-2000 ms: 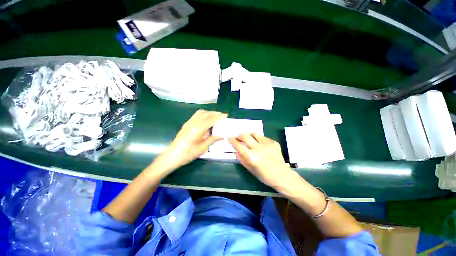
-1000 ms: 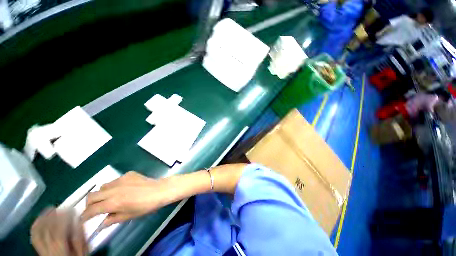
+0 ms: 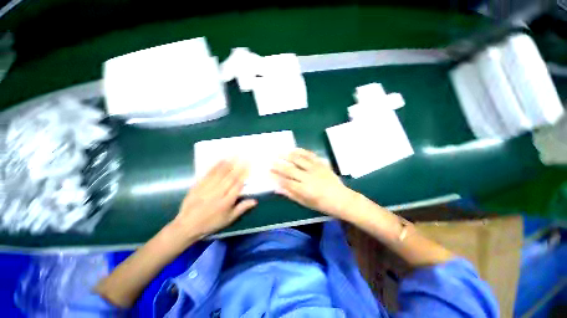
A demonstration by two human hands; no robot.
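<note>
A flat white box (image 3: 248, 146) lies on the dark green bench right in front of me. My left hand (image 3: 217, 192) rests on its left front part, fingers laid on the white surface. My right hand (image 3: 308, 180) rests on its right part with the fingertips on top. The fingers cover part of the box, and the view is slightly blurred, so whether they grip its edges cannot be told. No cable shows in or on the box.
A cable pile on clear plastic (image 3: 53, 164) lies left. A white box stack (image 3: 165, 81) stands beyond my hands. Die-cut blanks lie at centre (image 3: 281, 84) and right (image 3: 373, 143). White boxes (image 3: 507, 87) lean far right. A brown carton (image 3: 479, 248) sits below the bench edge.
The view swung to the right and has come back to the front. My hands, earlier working at the box with blurred left fingers, now lie flat on it. The printed box on the belt is out of view.
</note>
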